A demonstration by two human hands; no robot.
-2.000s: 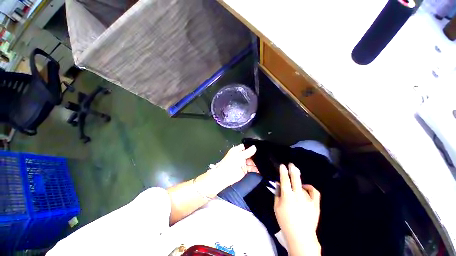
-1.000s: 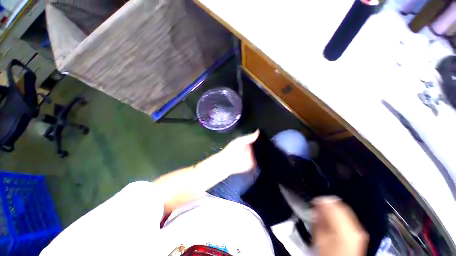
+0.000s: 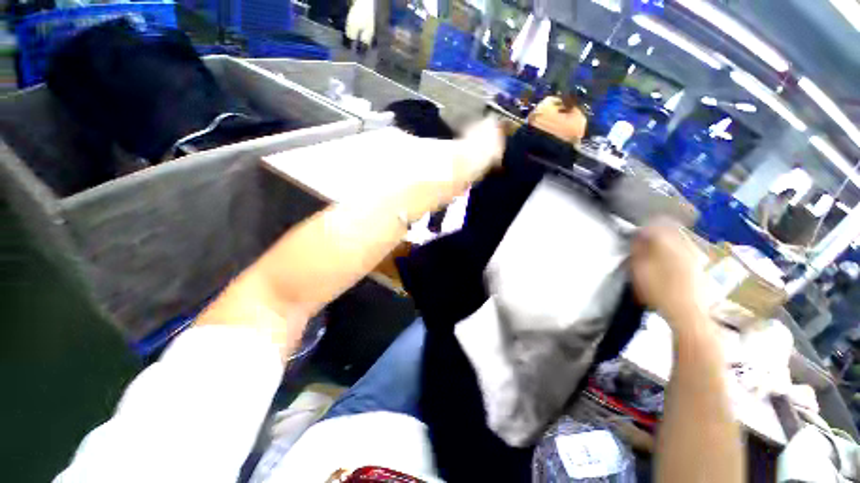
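The black garment [image 3: 462,255] is lifted up in front of me, spread between my two hands, with its pale lining [image 3: 556,274] facing me. My left hand [image 3: 483,143] is raised and blurred, closed on the garment's upper left edge. My right hand [image 3: 660,259] is also blurred and closed on the garment's right side. The lower part of the garment hangs down by my lap. I cannot tell if a small tool is in either hand.
A fabric bin [image 3: 198,208] with dark garments [image 3: 141,85] stands at left. The white table [image 3: 349,160] is behind the garment. A clear plastic bag [image 3: 580,458] with a white label is at the lower right. A person's head [image 3: 558,120] shows beyond the garment.
The view has swung up from the floor and lap to the room. Both hands have risen and moved apart, lifting and opening out the garment so that its pale lining shows.
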